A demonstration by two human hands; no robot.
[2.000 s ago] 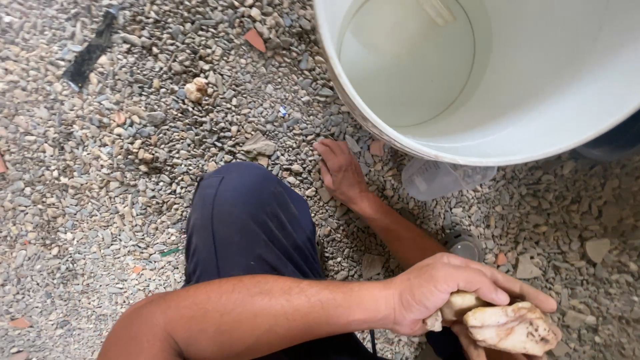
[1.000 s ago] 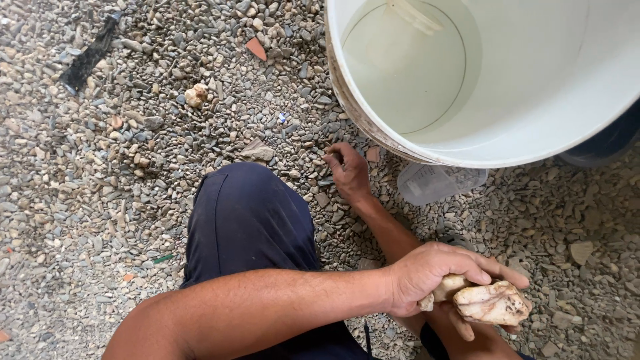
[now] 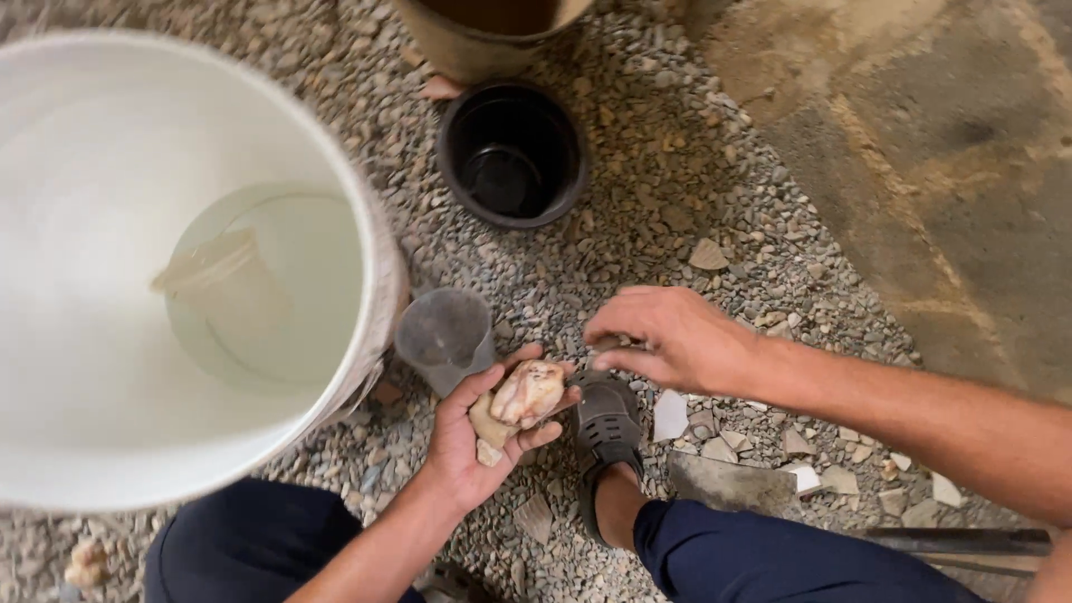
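My left hand point(image 3: 481, 440), palm up, holds a lumpy pinkish-white stone point(image 3: 529, 392) with brown marks. Under it in the palm lie a flatter tan piece point(image 3: 491, 421) and a small pale piece point(image 3: 488, 453). Just beyond these fingers a clear plastic cup point(image 3: 444, 331) stands on the gravel. Over the gravel to the right is my right hand point(image 3: 674, 339), its fingers curled with a gap to the thumb; nothing can be made out in its grasp. A large white bucket point(image 3: 377, 251) at the left holds clear liquid and a translucent container point(image 3: 226, 264).
A black pot point(image 3: 578, 159) stands beyond the cup, near a tan bucket point(image 3: 469, 59). Stone paving point(image 3: 946, 193) borders the gravel at the upper right. Broken ceramic shards point(image 3: 670, 415) and a curved piece point(image 3: 733, 483) lie beside my shoe point(image 3: 607, 419). A dark bar point(image 3: 963, 540) is at the lower right.
The view has swung far to the right. One hand was down at the gravel near the bucket, its forearm crossing by the stones; now my hands are apart, with the stones in my left palm.
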